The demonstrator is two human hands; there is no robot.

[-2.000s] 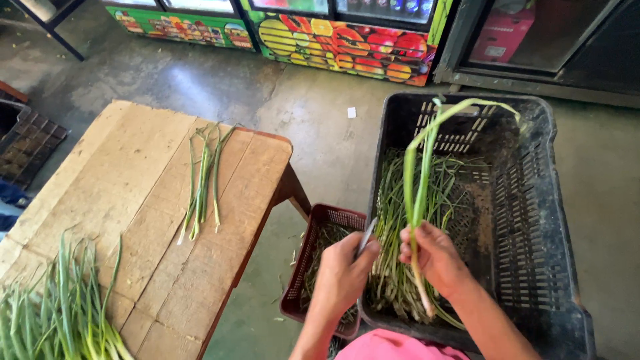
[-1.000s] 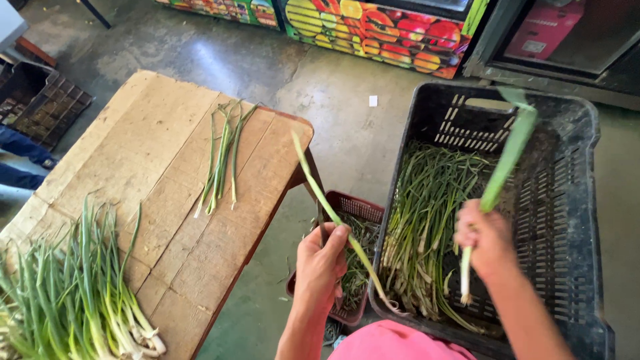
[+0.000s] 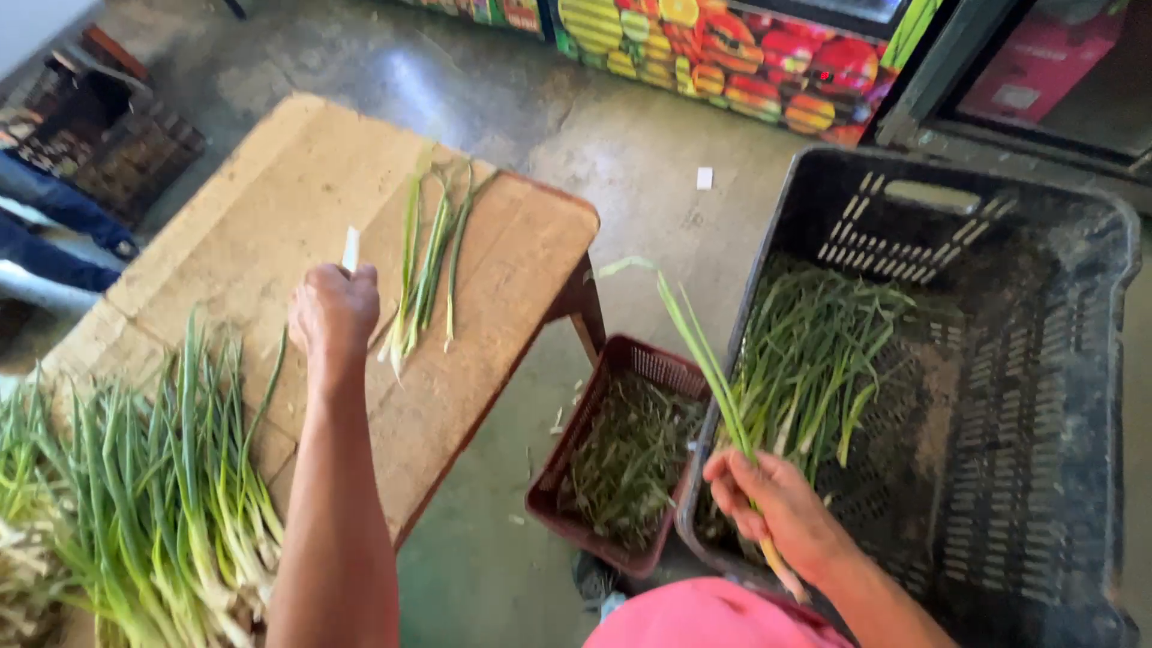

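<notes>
My left hand (image 3: 335,310) is closed around a knife, whose pale blade (image 3: 351,247) sticks up past the fingers, above the wooden table and just left of a small group of green onions (image 3: 430,261). At the table's near left lies a large pile of green onions (image 3: 171,504). My right hand (image 3: 774,513) grips a green onion (image 3: 706,360) near its root end, over the near left side of a black plastic crate (image 3: 954,423). More green onions (image 3: 810,351) lie along that crate's left side.
A dark red plastic basket (image 3: 544,495) of leafy trimmings stands on the floor between table (image 3: 504,378) and crate. Display coolers (image 3: 720,58) line the back. At far left are another dark crate (image 3: 171,148) and a person's legs in jeans (image 3: 54,225).
My left hand has moved from over the red basket to above the table, beside the small onion group. My right hand has moved down and left in the black crate.
</notes>
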